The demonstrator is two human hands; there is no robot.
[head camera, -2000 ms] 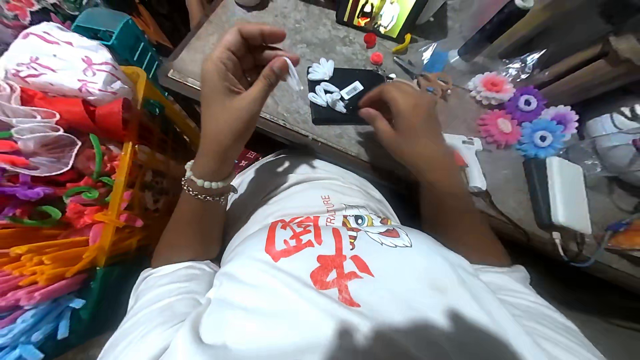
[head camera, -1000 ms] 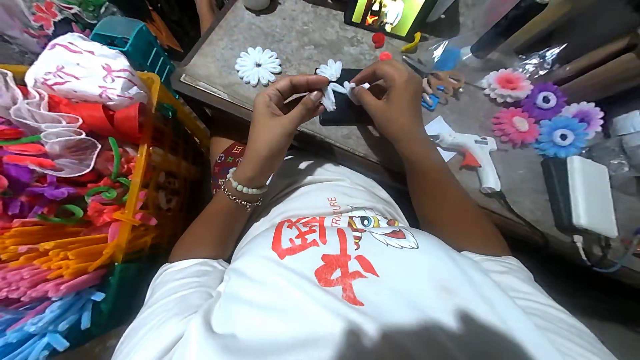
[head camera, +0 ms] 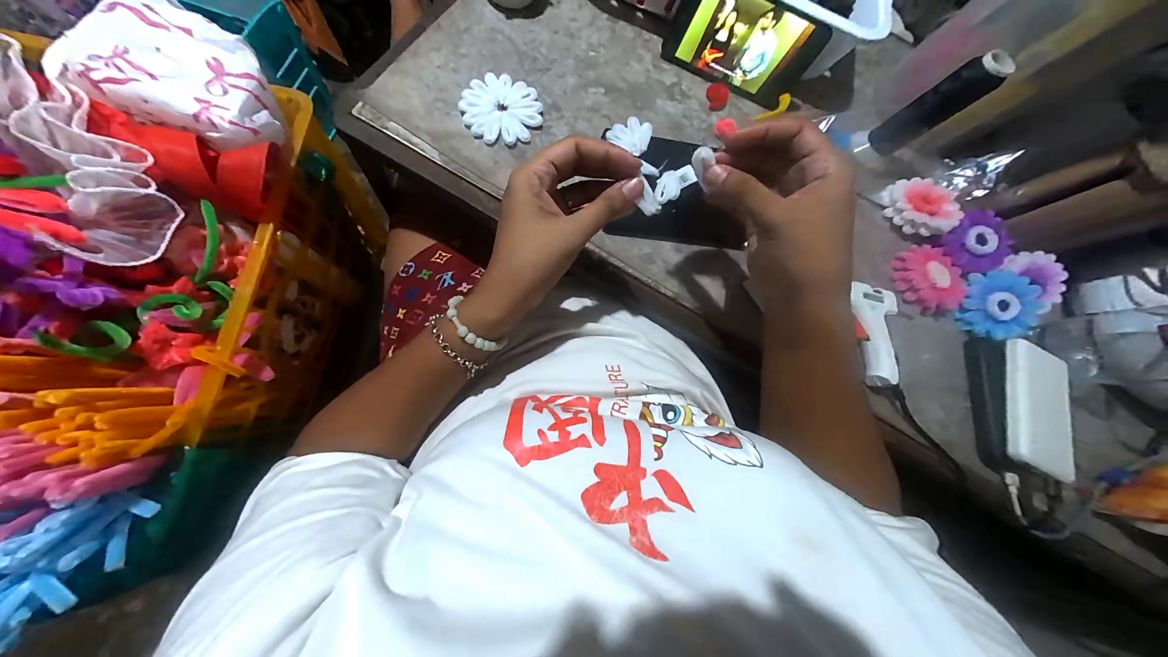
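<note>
Between the thumb and fingers of my left hand (head camera: 575, 196) is the end of a white fuzzy strip (head camera: 650, 196), probably pipe cleaner. My right hand (head camera: 794, 182) pinches a small white fuzzy piece (head camera: 703, 164). Between and behind the hands, a looped white bundle (head camera: 673, 184) and a white petal cluster (head camera: 630, 136) lie on or by a black flat pad (head camera: 703, 214). A white many-petalled flower (head camera: 500, 109) rests on the table to the left. Whether the two held pieces are joined is unclear.
A hot glue gun (head camera: 876, 333) lies right of my right forearm, near colourful fuzzy flowers (head camera: 1001, 306) and a white power bank (head camera: 1040, 411). A lit phone (head camera: 744, 46) stands at the back. An orange basket (head camera: 246, 265) of craft strips is at the left.
My hands were close together on the white piece one second ago and are now farther apart. Two seconds ago, my left hand was raised with a thin white strip.
</note>
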